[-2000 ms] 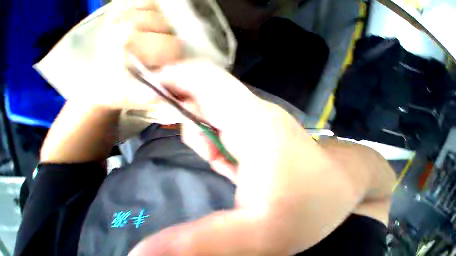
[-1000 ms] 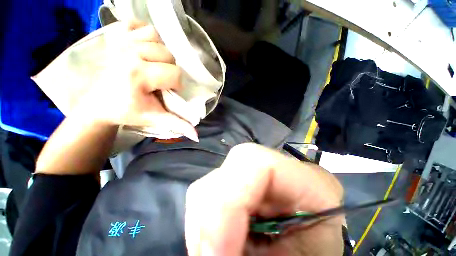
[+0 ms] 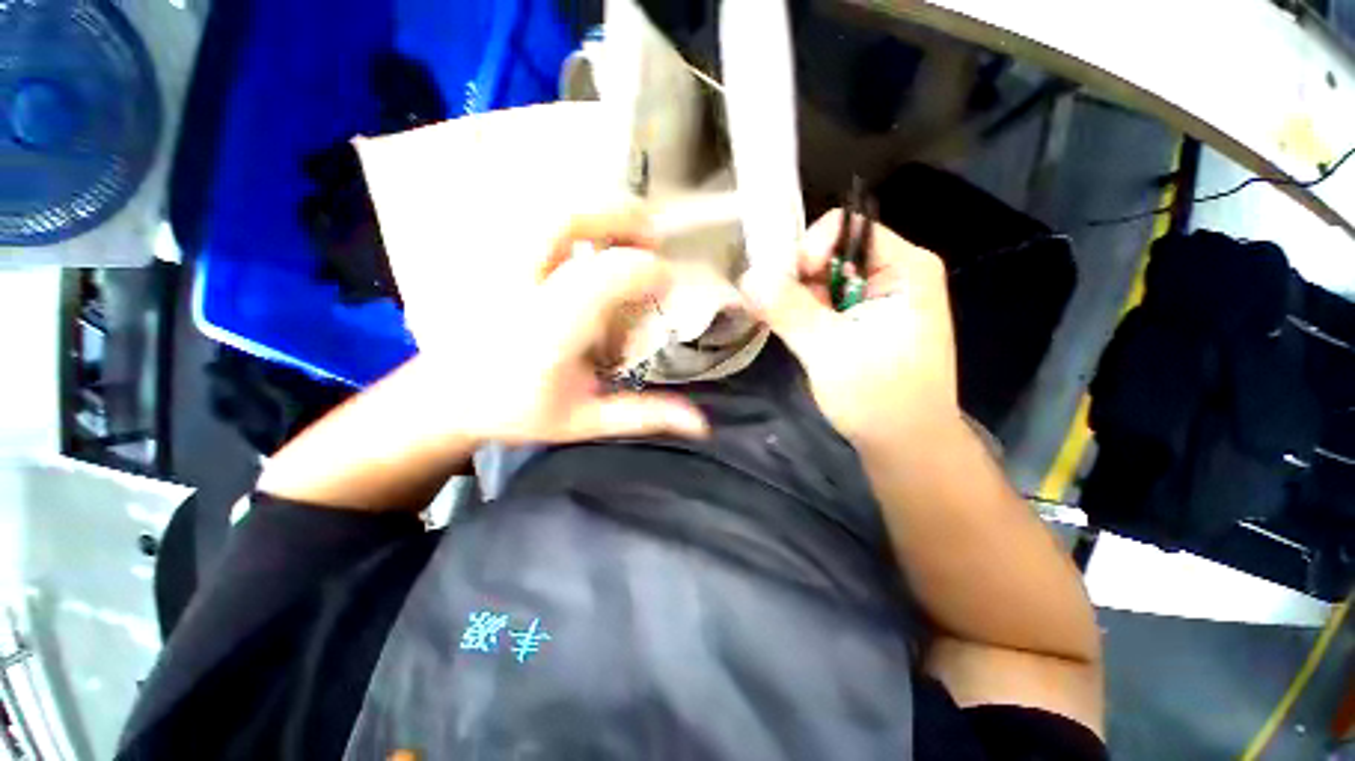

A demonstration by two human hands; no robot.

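Observation:
The cream handbag (image 3: pixel 461 193) lies over the lap with its mouth toward the right. My left hand (image 3: pixel 572 350) holds the bag near its mouth edge, thumb spread toward the apron. A light strap (image 3: pixel 765 134) stands up from the bag. My right hand (image 3: pixel 877 320) pinches the strap's lower end with thumb and fingertips and also holds the thread snips (image 3: pixel 849 268), dark blades pointing up, green handle between the fingers. The seam under my left fingers is blurred.
A blue crate (image 3: pixel 268 253) with black pieces stands behind the bag at left. A blue fan (image 3: pixel 67 119) is at the far left. Black pieces (image 3: pixel 1204 387) are piled at right. A white table edge (image 3: pixel 1159 89) curves across the top right.
My right hand has moved from low in front of the apron up to the strap, and the snips now point up. The bag and my left hand appear farther right in the picture.

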